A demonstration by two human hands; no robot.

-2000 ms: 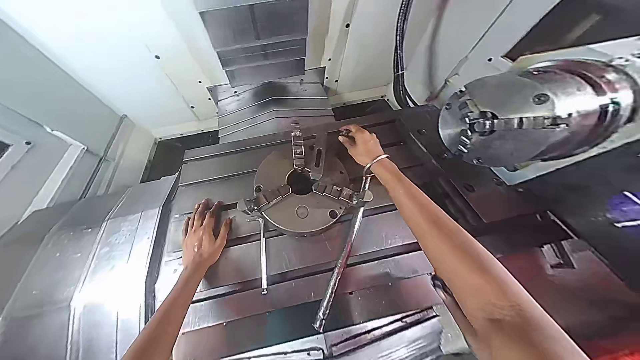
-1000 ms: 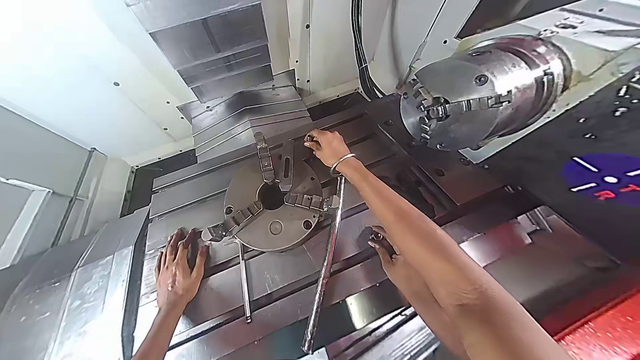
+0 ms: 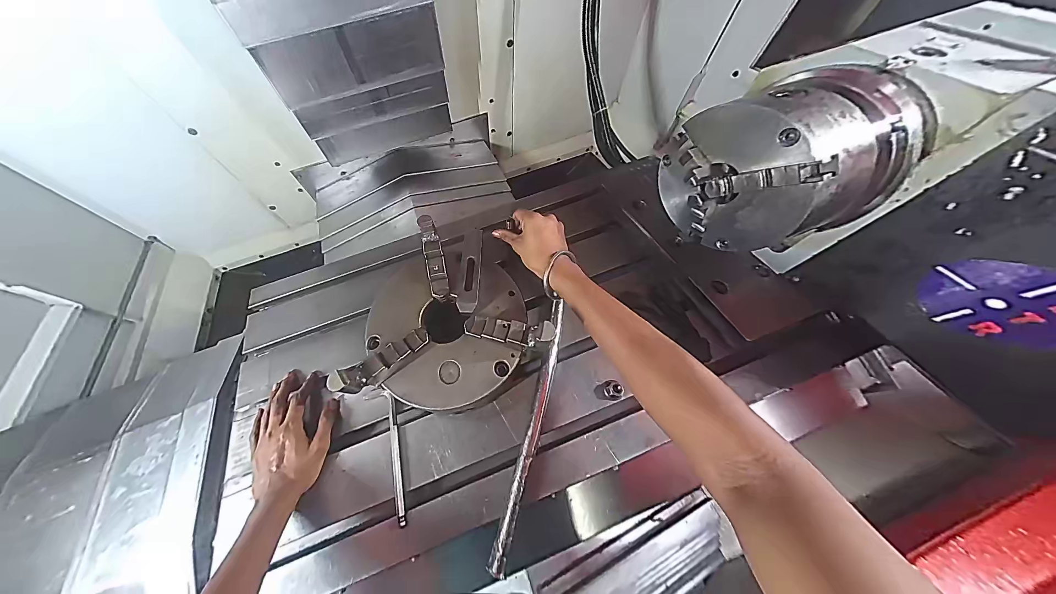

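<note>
A three-jaw chuck (image 3: 412, 371) lies face up on the slotted machine table (image 3: 462, 483). My left hand (image 3: 290, 445) rests palm down on the table beside the chuck's left jaw, fingers apart, holding nothing. At the chuck's far right side, my right hand (image 3: 535, 238) pinches a small dark fastener (image 3: 510, 224). Close by is a slotted clamp strap (image 3: 469, 268), whose inner end reaches the chuck face. A long metal bar (image 3: 528, 454) slants from below my right wrist toward the front. A thinner metal rod-like tool (image 3: 398, 462) lies left of it. A nut on a stud (image 3: 611, 388) stands on the table.
A second three-jaw chuck (image 3: 742, 177), mounted on a horizontal unit, juts in at upper right. Stepped way covers (image 3: 412, 177) rise behind the table, and a sloping metal cover (image 3: 140, 470) borders its left side. Black cables (image 3: 596, 91) hang at the back.
Another hand, seen under my right forearm one second ago with a dark piece, is gone from view. The nut now shows near that spot. My two hands stay in about the same places.
</note>
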